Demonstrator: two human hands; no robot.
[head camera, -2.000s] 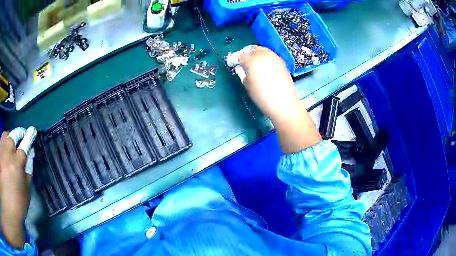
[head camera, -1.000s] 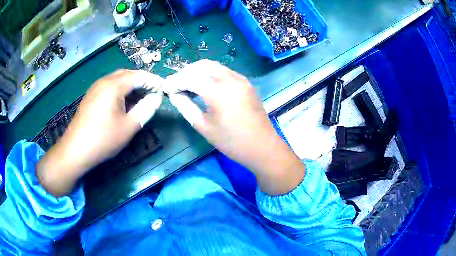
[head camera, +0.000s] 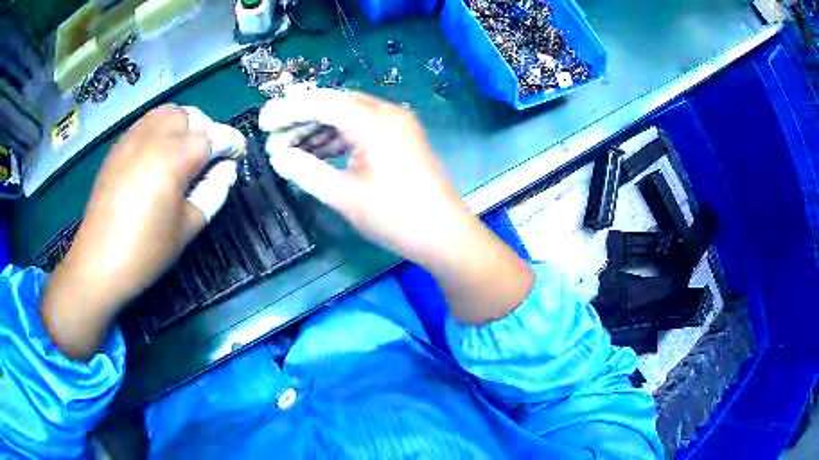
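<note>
Several black plastic housings (head camera: 235, 235) lie side by side on the green mat, partly hidden under my hands. My left hand (head camera: 157, 193), with white finger covers, is over their left and upper part, its fingertips close together near the ridged ends. My right hand (head camera: 359, 157), also with white finger covers, is just to the right with its fingertips close to the housings' upper end. Something small and dark shows between its curled fingers, too blurred to name. Loose silver metal pieces (head camera: 280, 72) lie on the mat beyond the hands.
A blue bin (head camera: 588, 85) of small metal pieces stands at the upper right. The pale base plate (head camera: 171, 76) with cream blocks and dark linked parts is at the upper left. A blue-walled box of black housings (head camera: 605, 189) is below the bench at right. A thin cable crosses the mat.
My right hand came from beside the small bin back over the housings. Both hands met above the mat, then parted slightly and moved a little left, uncovering more of the housings.
</note>
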